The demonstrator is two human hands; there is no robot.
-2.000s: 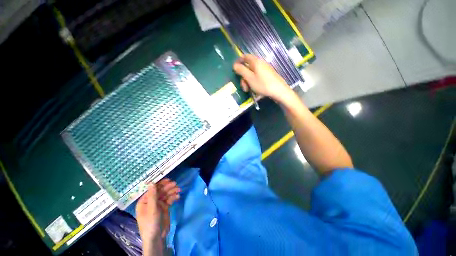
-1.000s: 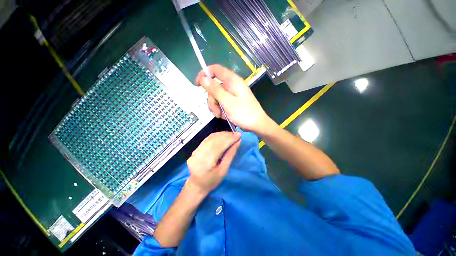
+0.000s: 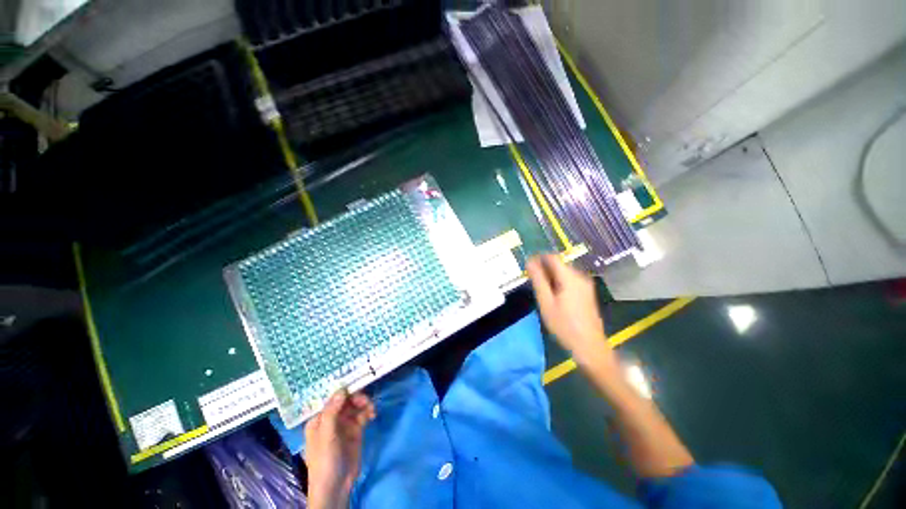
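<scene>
A teal gridded panel [image 3: 348, 298] with a pale metallic border lies tilted on the green bench mat, near its front edge. My left hand [image 3: 338, 437] is at the panel's lower front edge, fingers curled; whether they grip the border is unclear. My right hand [image 3: 568, 303] is at the bench edge right of the panel, fingers bent together and blurred; I cannot tell if it holds anything. A bundle of long grey-purple component tubes [image 3: 556, 139] lies beyond it. One thin strip lies along the bundle's left side, its near end close to my right hand.
Black ribbed trays [image 3: 368, 89] stand behind the green mat [image 3: 169, 328]. White labels [image 3: 236, 398] lie along the front edge. More purple tubes [image 3: 253, 472] hang below the bench at left. A pale machine surface [image 3: 715, 219] is at right, above the dark green floor.
My hands were together around a thin strip a second ago; now they are apart, left at the panel edge and right near the tube bundle. The view has shifted, showing more of the bench's back.
</scene>
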